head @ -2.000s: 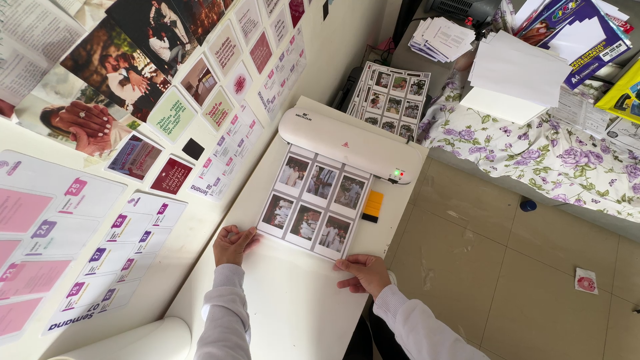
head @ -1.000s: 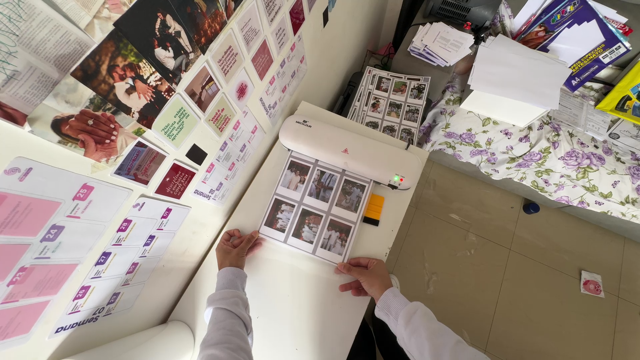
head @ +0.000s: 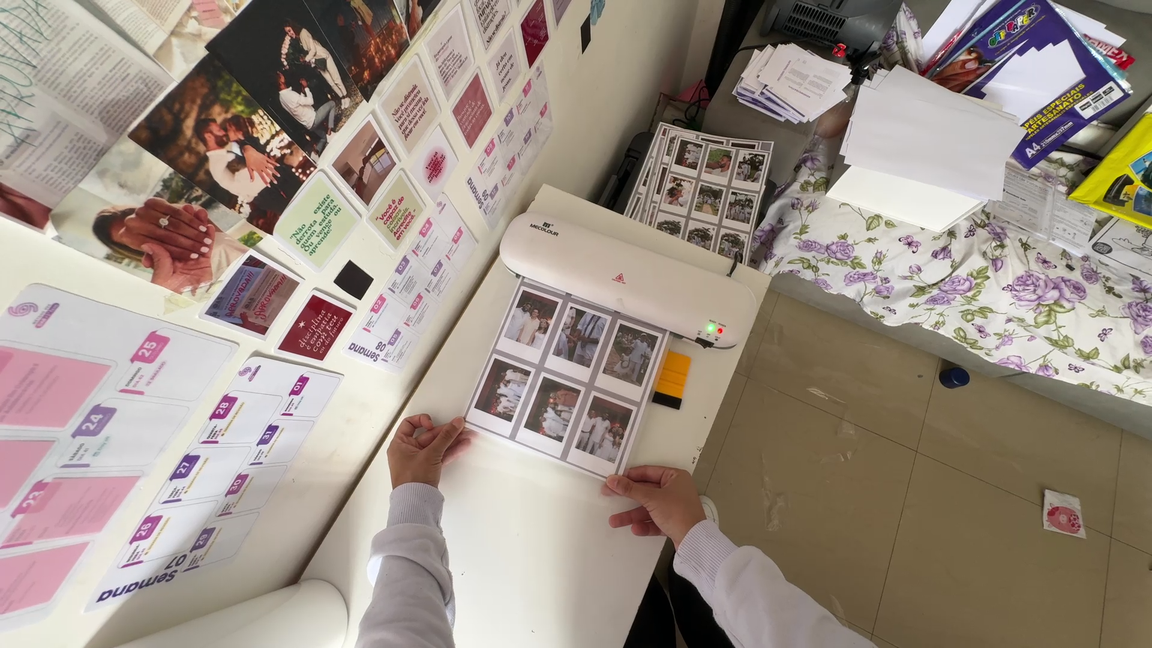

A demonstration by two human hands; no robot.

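Observation:
A sheet of printed photos (head: 565, 378) lies on the white table with its far edge in the mouth of a white Mecolour laminator (head: 630, 277), whose green and red lights are lit. My left hand (head: 427, 450) pinches the sheet's near left corner between thumb and fingers. At the near right corner, my right hand (head: 657, 501) has thumb and forefinger on the sheet's edge. A yellow squeegee with a black edge (head: 671, 380) rests just right of the sheet, below the laminator's lit end.
More photo sheets (head: 706, 193) are stacked behind the laminator. Paper piles (head: 927, 135) and a purple paper pack (head: 1035, 81) stand on a surface with a floral cloth (head: 972, 297). Prints and calendar sheets (head: 225, 450) cover the wall at left. A white roll (head: 270, 621) is at the near left.
The photo sheet sits slightly farther into the laminator than in the earliest frame. Both hands stay at its near corners.

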